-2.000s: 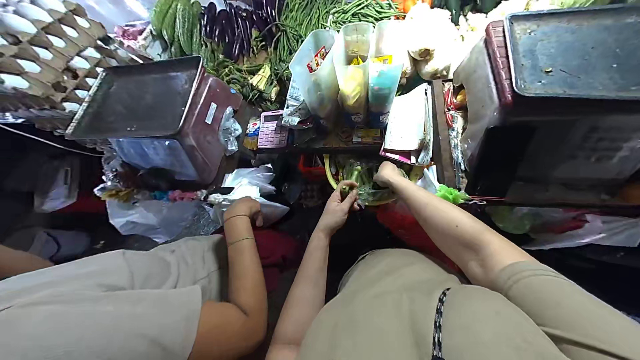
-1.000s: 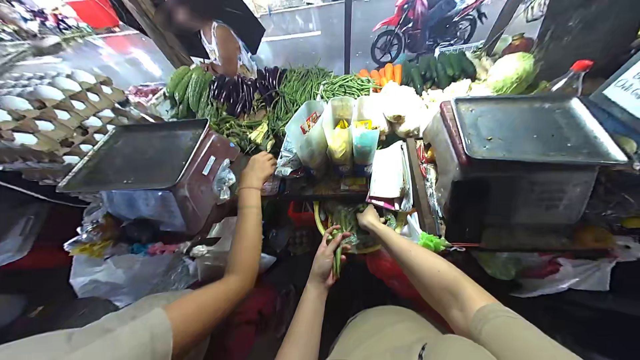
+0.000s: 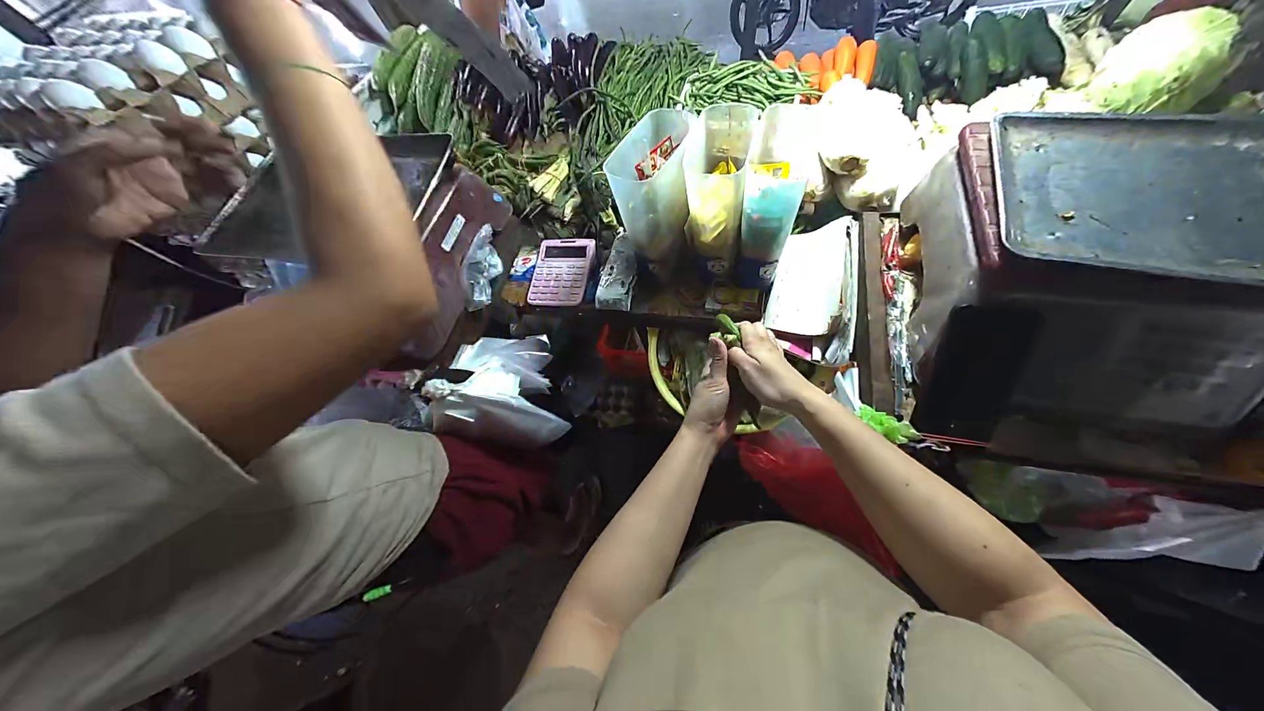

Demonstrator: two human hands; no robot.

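Observation:
Close together over a round basket with a yellow rim (image 3: 664,380), my left hand (image 3: 713,390) and my right hand (image 3: 765,365) both hold a small bunch of green vegetables (image 3: 729,331). The kind of vegetable cannot be told; its ends stick up between my fingers. More greens lie inside the basket, partly hidden by my hands. Just beyond my right hand rests a notebook with open white pages (image 3: 812,281). A pink calculator (image 3: 561,273) lies on the ledge to the left of three translucent plastic containers (image 3: 716,188) that hold packets.
Weighing scales with metal trays stand at left (image 3: 286,222) and right (image 3: 1136,197). Eggplants, long beans, carrots (image 3: 829,64), cucumbers and cabbage lie behind. A co-worker's raised arm (image 3: 336,227) crosses the left side, near egg trays (image 3: 148,79). A red plastic bag (image 3: 810,494) hangs below my right forearm.
My hands, apart one second ago with greens in the left, are now together on the greens. The co-worker's arm has moved from the ledge up and to the left.

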